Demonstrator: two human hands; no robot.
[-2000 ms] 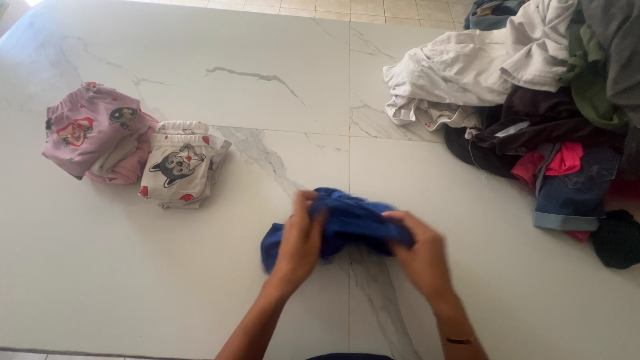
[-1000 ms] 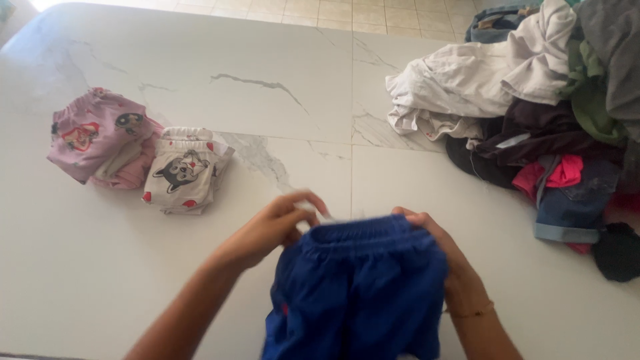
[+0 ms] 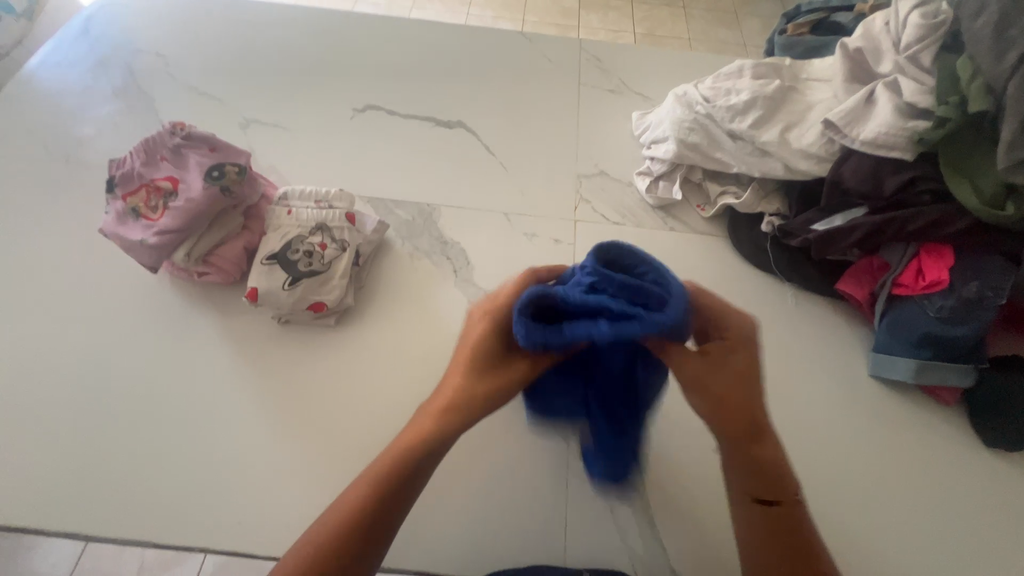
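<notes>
Blue shorts with an elastic waistband (image 3: 600, 320) hang between my hands over the table, the waist opening turned up and the lower part blurred by motion. My left hand (image 3: 504, 344) grips the left side of the waistband, and my right hand (image 3: 716, 352) grips the right side. To the left, white folded shorts with a dog print (image 3: 308, 256) lie against pink printed shorts (image 3: 180, 200), with more pink cloth beneath these. A thin band circles my right wrist.
A marble-patterned table (image 3: 448, 160) spans the view. At its right lies a heap of clothes: a white garment (image 3: 768, 112), dark purple cloth (image 3: 872, 200), green cloth (image 3: 976, 160), cuffed denim (image 3: 936, 328) and bright pink cloth (image 3: 924, 268). Floor tiles (image 3: 608, 20) show beyond the far edge.
The blue shorts, bunched low over the table at first, were then held up spread out; now their waistband is gathered and tilted, farther up in view. The folded shorts and the heap stay put.
</notes>
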